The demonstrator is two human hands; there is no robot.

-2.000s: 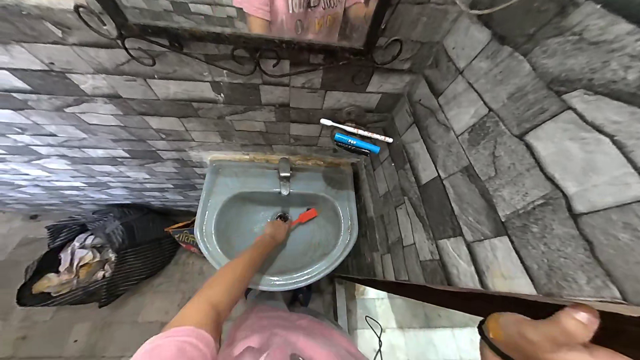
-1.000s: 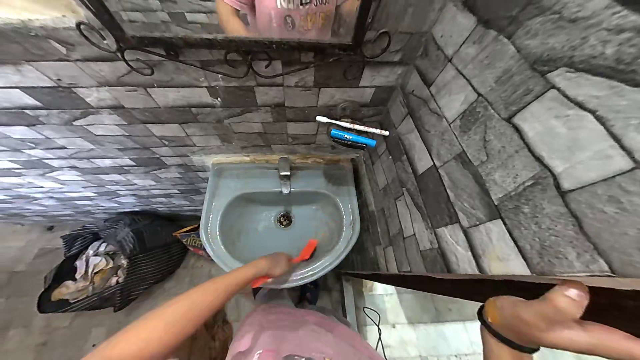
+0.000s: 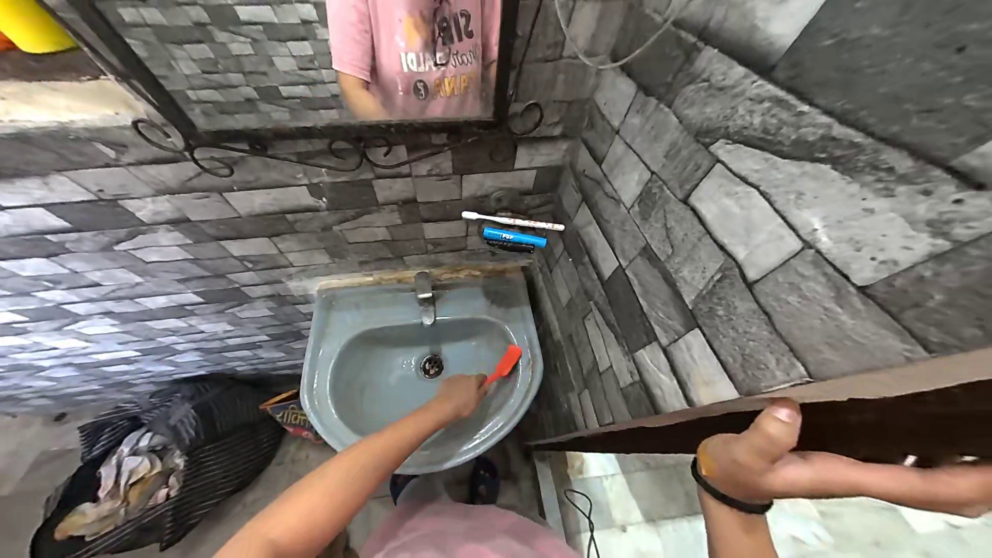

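My left hand (image 3: 463, 395) is closed around the handle of an orange-red brush (image 3: 505, 364). The brush's wide end lies against the right inner side of the grey-blue washbasin (image 3: 319, 349), right of the metal drain (image 3: 432, 366); its bristles are hidden. A metal tap (image 3: 425, 298) stands at the basin's back. At the lower right, my right hand (image 3: 756, 457), with a black band on the wrist, is beside the edge of a brown panel (image 3: 659, 422). Its thumb is raised and apart from the stretched fingers, with nothing seen in its grip.
A toothbrush (image 3: 513, 222), a blue tube (image 3: 514, 237) and a black item are on a small holder above the basin. A framed mirror (image 3: 271, 70) hangs above. At lower left are a black striped bag (image 3: 217, 449) with cloths and a printed packet (image 3: 291, 415). Stone-patterned walls meet at right.
My left hand, with the brush, was near the drain, then at the basin's front rim, and is now inside the bowl at right. My right hand stays by the panel. The view has shifted slightly.
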